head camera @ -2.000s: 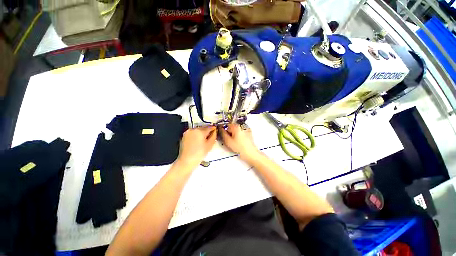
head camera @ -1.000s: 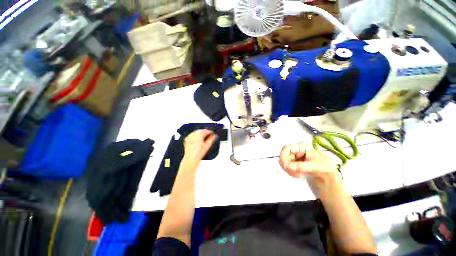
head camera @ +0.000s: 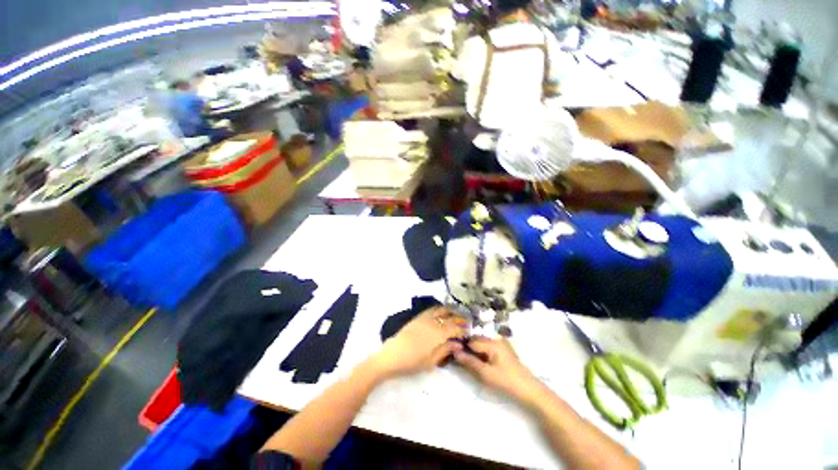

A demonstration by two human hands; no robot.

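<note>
My left hand and my right hand are close together just in front of the sewing machine's needle area. Their fingertips pinch a black fabric piece, which shows behind and beside my left hand; its near part is hidden by my hands. Another black cut panel with a pale sticker lies flat to the left. A thick stack of black panels hangs over the left table edge. A black sewn piece lies beyond, left of the machine head.
Green-handled scissors lie right of my right hand. The blue-covered machine arm runs to the right, with a white fan behind it. Blue bins stand at the lower left and on the floor. A person in white is beyond the table.
The view has tilted up. My hands, apart a second ago, have come together at the needle area. The black panel that was under my left hand has moved right, away from the flat one.
</note>
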